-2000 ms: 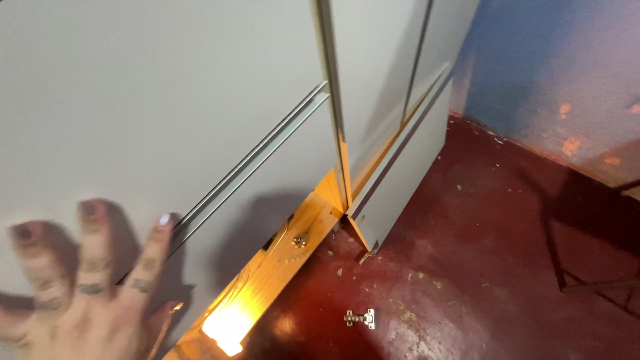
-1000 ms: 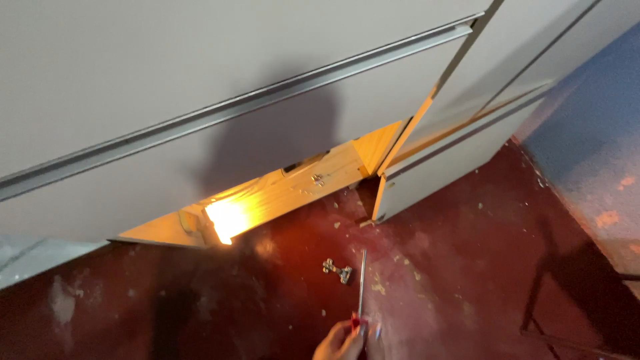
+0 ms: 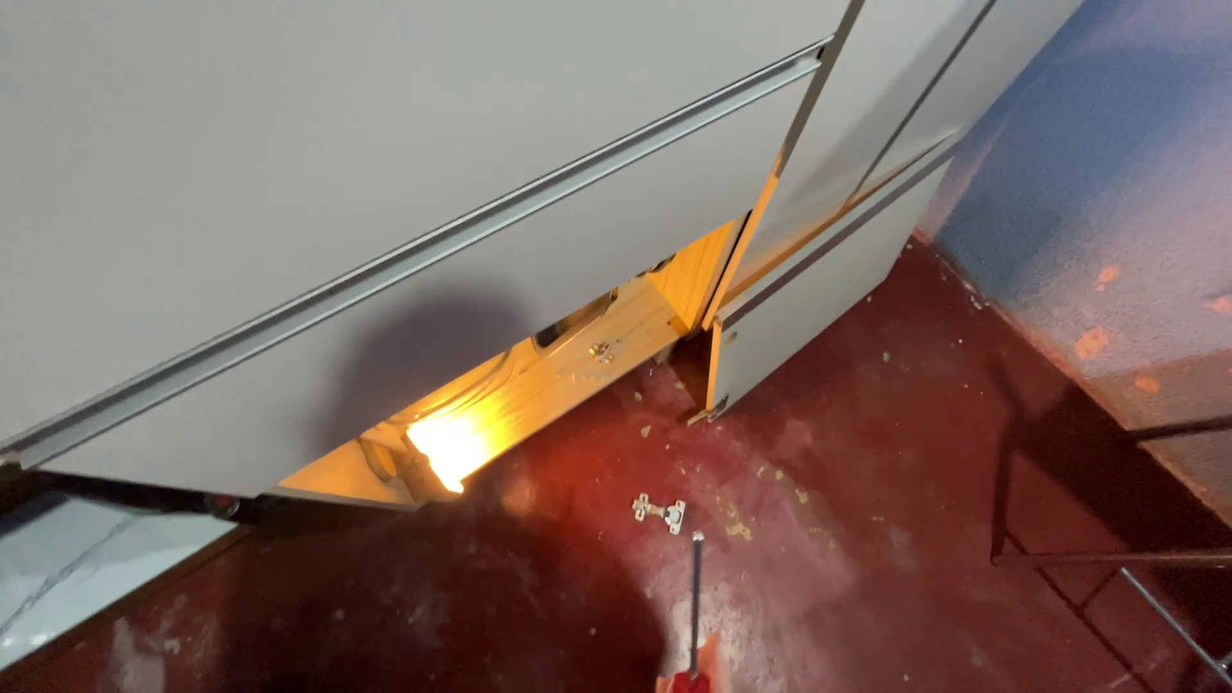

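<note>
At the bottom edge, my right hand (image 3: 710, 662) is mostly cut off by the frame, its fingers around the red handle of a screwdriver (image 3: 696, 602). The metal shaft points up, its tip just below a metal cabinet hinge (image 3: 659, 513) on the red floor. A large pale cabinet panel (image 3: 616, 202) with a metal profile handle (image 3: 539, 197) fills the upper left. Below it opens a wooden cabinet interior (image 3: 549, 395), where small metal hardware (image 3: 602, 351) lies on the base. My left hand is out of view.
A bright lit lamp (image 3: 448, 452) stands inside the cabinet's left part. An open pale door (image 3: 818, 289) angles out at the right, with a hinge (image 3: 710, 414) at its lower corner. Further right are a blue and pink wall (image 3: 1107, 221) and a thin metal frame (image 3: 1107, 558).
My left hand, spread against the pale panel two seconds ago, has left the view. The red-handled screwdriver in my right hand has come into view from below.
</note>
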